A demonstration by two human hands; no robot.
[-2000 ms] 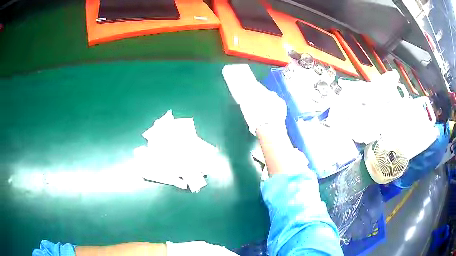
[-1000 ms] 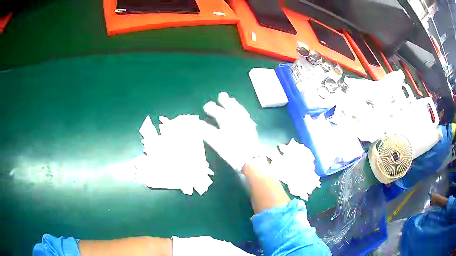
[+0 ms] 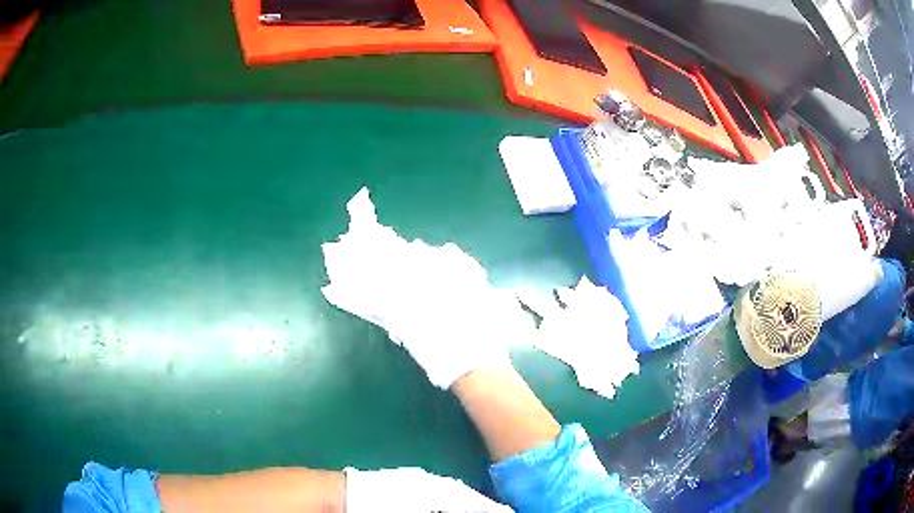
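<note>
My gloved right hand [image 3: 446, 326] is in the middle of the green bench [image 3: 200, 220], closed on a crumpled bunch of white wiping cloths [image 3: 363, 255]. Glove and cloths are both overexposed, so the fingers are hard to tell apart. A second loose pile of white cloths [image 3: 593, 339] lies just right of the hand. A crisp white block [image 3: 538, 175] lies beyond it, beside the blue tray. My gloved left hand [image 3: 416, 493] is at the bottom edge, partly cut off; its fingers are not visible.
The blue tray [image 3: 593, 215] holds small bottles [image 3: 656, 170] and white sheets. White jugs [image 3: 752, 205] and a cream fan [image 3: 784, 318] stand beyond. A blue bin [image 3: 747, 471] with clear film is at lower right. Orange pads [image 3: 371, 42] carry black screen units [image 3: 556, 38]. Blue sleeves of another person [image 3: 877, 396] show at right.
My right hand has come from the white block to the left cloth pile and taken hold of it. The cloths are bunched and shifted right. My left hand stays at the bottom edge.
</note>
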